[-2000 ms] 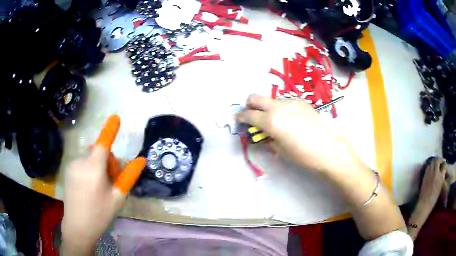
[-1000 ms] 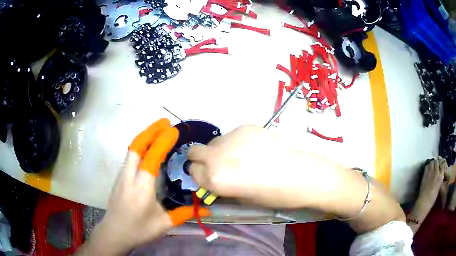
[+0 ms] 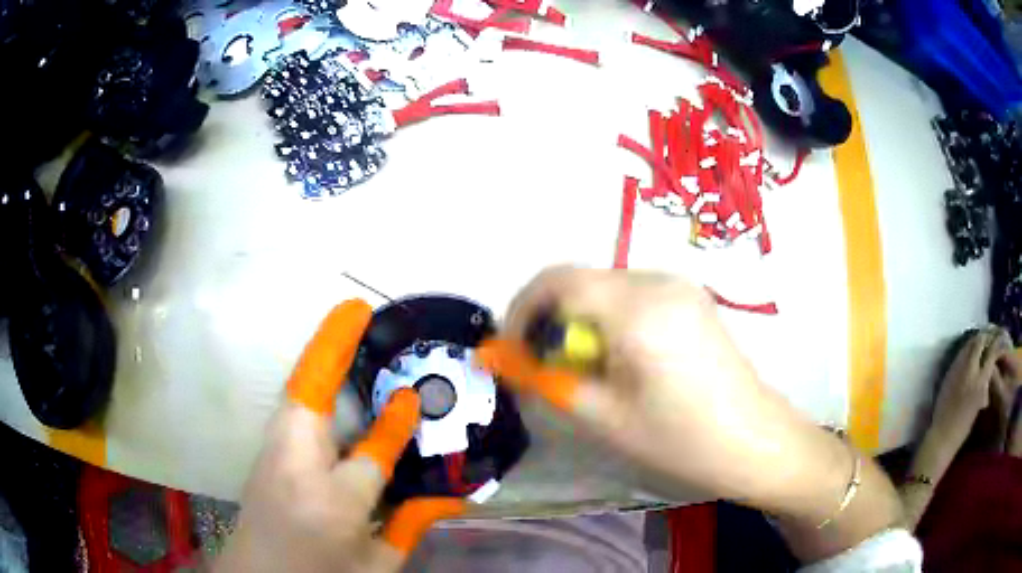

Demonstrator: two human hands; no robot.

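Note:
A black housing lies near the table's front edge, its open side up. A silver ring board with a dark centre hole sits inside it, with a red lead below it. My left hand, with orange finger cots, holds the housing's left side, one finger on the board. My right hand is closed around a screwdriver with a yellow-and-black handle; its shaft is hidden. An orange-covered fingertip is at the board's upper right. A thin wire sticks out past the housing's upper left.
Red leads are piled at centre right. Black boards with white dots and silver discs lie at the upper left. Black housings stand along the left. Another person's hands rest at the right edge. A blue bin is at the upper right.
The silver board has gone from my right hand into the housing. My left hand has taken hold of the housing. The screwdriver has turned handle-up, and the red lead has moved inside the housing.

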